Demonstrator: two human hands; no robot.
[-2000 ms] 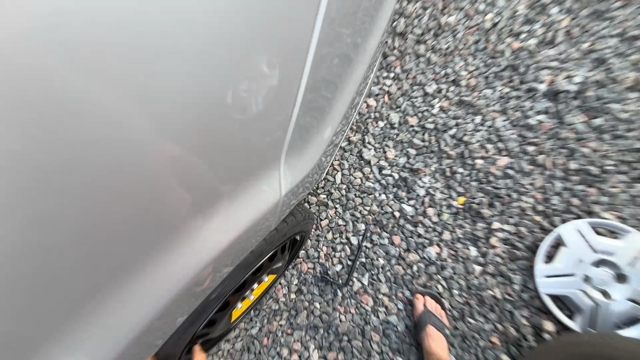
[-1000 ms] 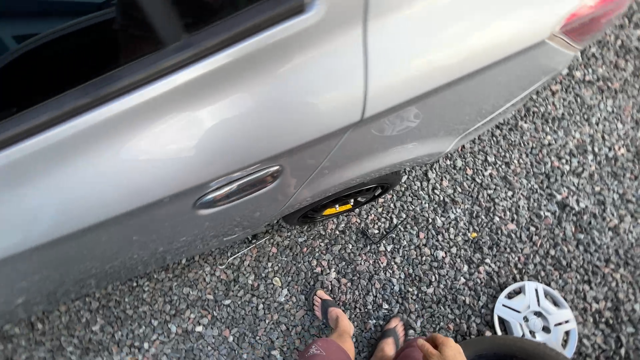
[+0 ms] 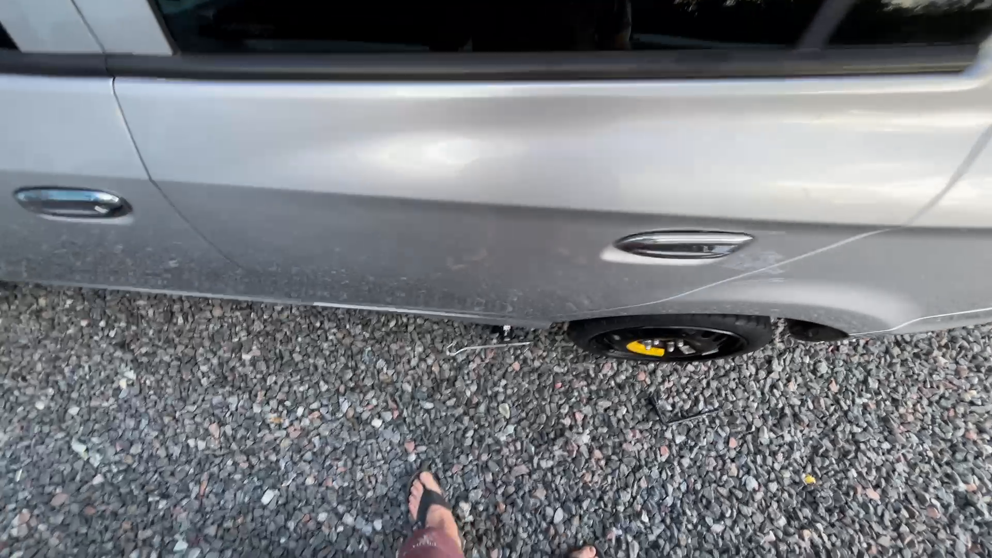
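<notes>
Neither my left hand nor my right hand shows in the head view now. A silver car (image 3: 372,240) stretches across the upper half. Its rear wheel (image 3: 604,339), black with a yellow label on the rim, rests at the gravel. Just left of the wheel, a thin metal crank rod (image 3: 488,346) lies low beside a jack (image 3: 507,332), mostly hidden under the sill. A dark L-shaped lug wrench (image 3: 694,417) lies on the gravel below the wheel.
Gravel (image 3: 232,434) covers the ground. My foot in a black flip-flop (image 3: 426,504) is at the bottom centre, with toes of the other foot at the lower edge. A small yellow object (image 3: 810,479) lies at the lower right. Two door handles (image 3: 683,244) project from the car.
The view has swung widely along the car. A hand at a dark round object by my legs, seen a second ago, and the silver wheel cover on the gravel are out of view.
</notes>
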